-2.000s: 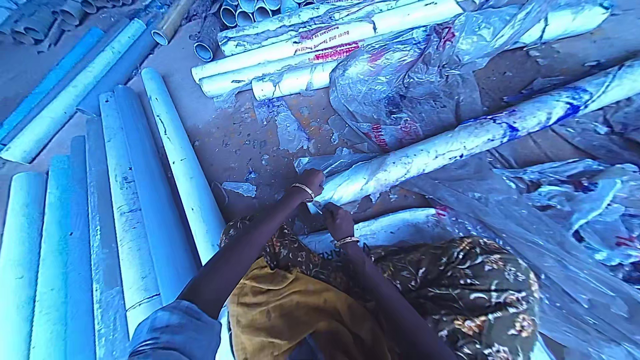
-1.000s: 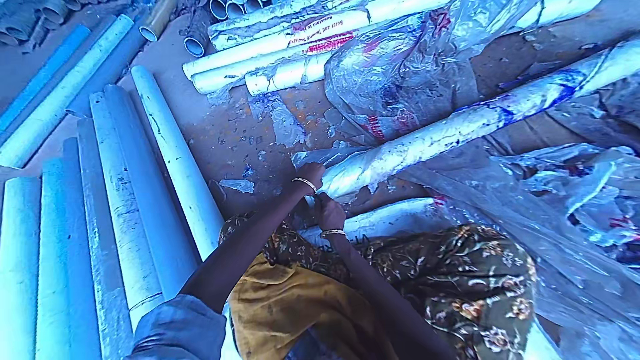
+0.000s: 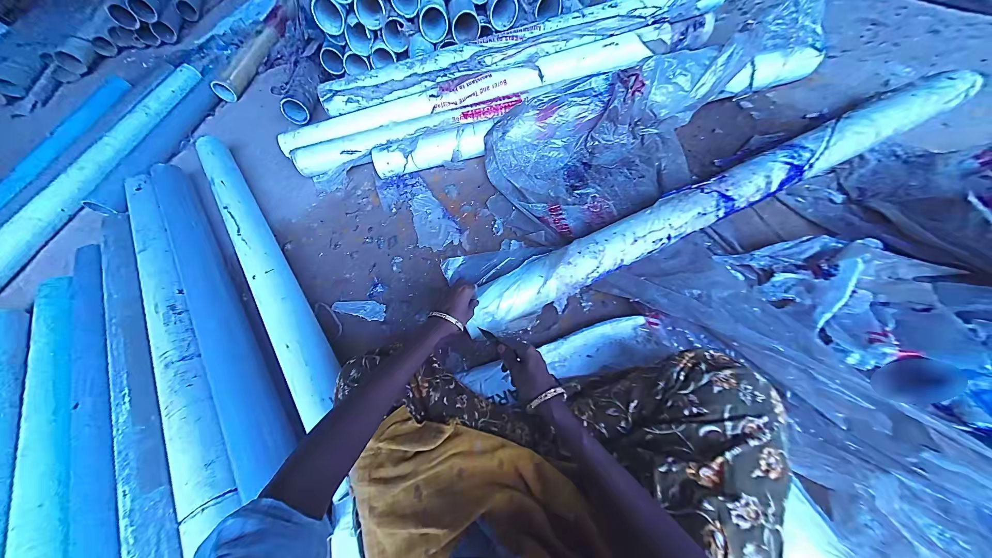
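Observation:
A long roll in whitish plastic wrap (image 3: 659,232) with blue streaks slants from the middle up to the right edge. My left hand (image 3: 457,306), with a bangle at the wrist, grips the near end of this wrapped roll. Just right of that end, my right hand (image 3: 531,372) is closed on a small dark blade, seemingly a knife (image 3: 490,336), whose tip points up and left toward the roll's end. Under the right hand, across my lap's edge, lies another wrapped roll (image 3: 597,347). The fingers of my left hand are partly hidden.
Pale pipes or rolls (image 3: 271,271) lie side by side on the left. More white wrapped rolls (image 3: 465,85) lie at the top, before a stack of open-ended tubes (image 3: 434,22). Crumpled clear plastic film (image 3: 589,155) lies beside them, and loose film (image 3: 876,310) spreads over the right.
My right hand has come away from the roll's end, down and to the right, and the dark blade now shows. My left hand stays at the roll's end.

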